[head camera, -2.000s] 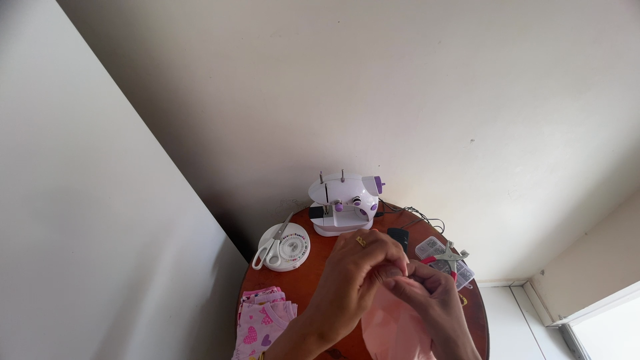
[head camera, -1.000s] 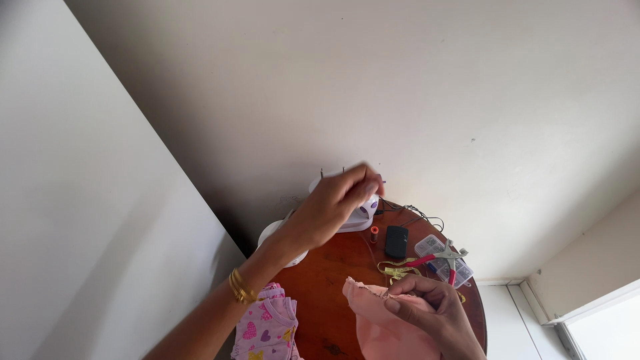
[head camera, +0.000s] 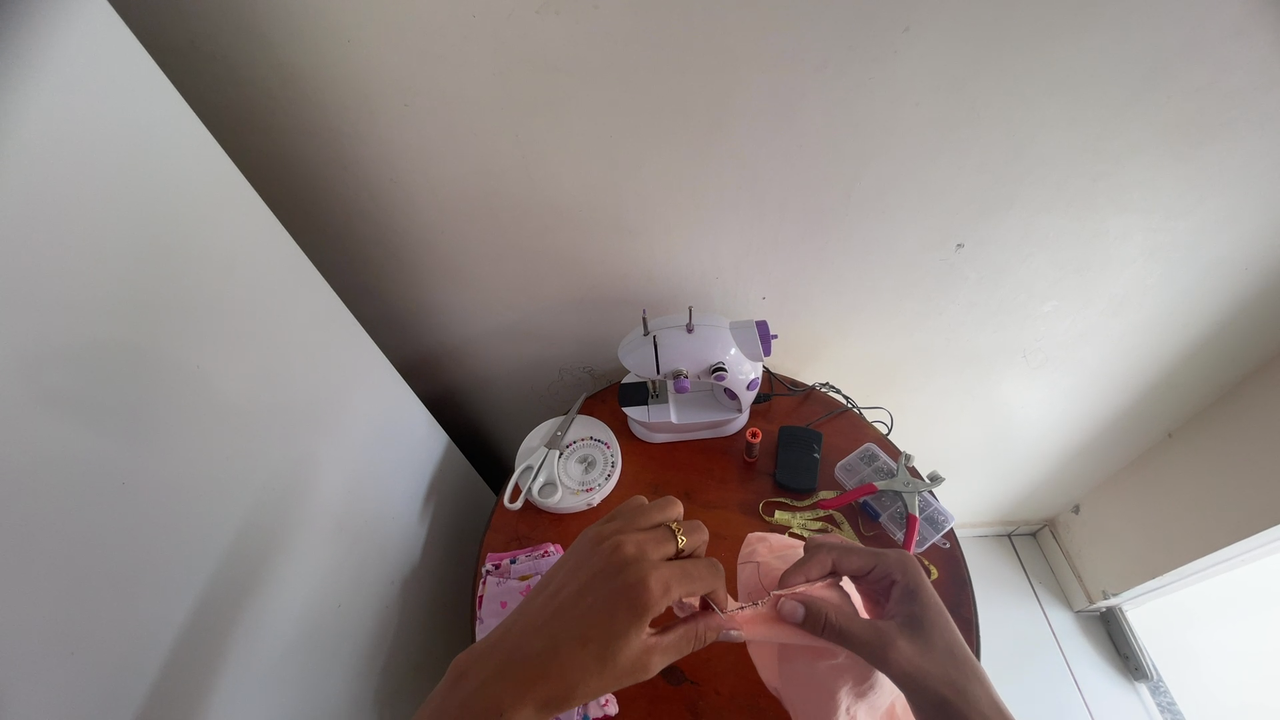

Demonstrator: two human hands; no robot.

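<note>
Pink fabric [head camera: 790, 650] hangs from both hands, its stitched edge stretched between them. My left hand [head camera: 640, 590], with a gold ring on one finger, pinches the left end of that edge between thumb and forefinger; a thin needle-like sliver seems to show at the fingertips, too small to be sure. My right hand [head camera: 870, 610] grips the edge a little farther right, thumb in front. Behind them stands a white and purple mini sewing machine [head camera: 690, 380], with a spool of red-orange thread [head camera: 752, 444] near its base.
White-handled scissors [head camera: 545, 470] lie on a round white case with a pin wheel [head camera: 588, 466]. Folded printed fabric [head camera: 510, 590] is at left on the round wooden table [head camera: 650, 480]. Right are a black foot pedal [head camera: 798, 458], yellow measuring tape [head camera: 800, 518], red-handled pliers [head camera: 900, 490] and a clear compartment box [head camera: 865, 465].
My left hand, raised away from the fabric in front of the sewing machine one second ago, has come down to the fabric's edge beside my right hand. My right hand has kept hold of the fabric.
</note>
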